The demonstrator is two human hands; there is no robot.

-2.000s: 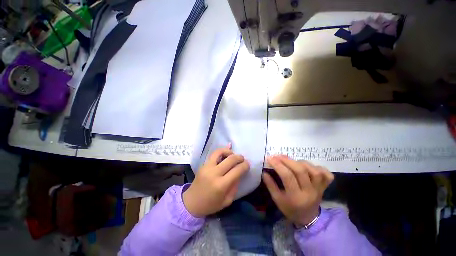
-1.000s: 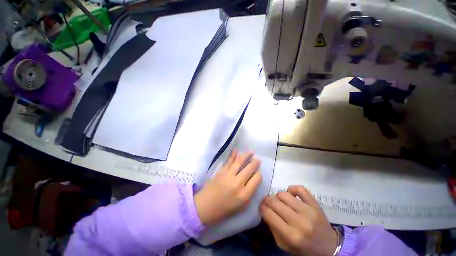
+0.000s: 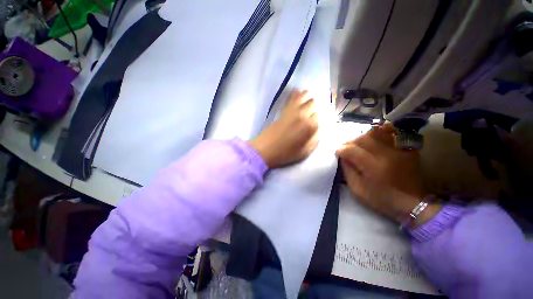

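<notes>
A pale panel with a dark underside lies lengthwise under the lamp, its near end hanging over the table's front edge. My left hand lies on the panel left of the needle area, slightly blurred, its fingers pointing away from me. My right hand is at the panel's right edge, close beside the presser area, fingertips on the cloth edge. The white sewing machine head stands above and to the right. The needle itself is lost in glare and behind the right fingers.
A bundle of cut pieces lies left of the work. A purple machine end is at far left, a green basket behind it. Dark scraps lie under the machine arm. Ruler marks run along the front edge.
Both hands have moved forward along the panel towards the needle area. The panel's near end now hangs over the table edge, showing its dark underside. The view has shifted closer to the machine.
</notes>
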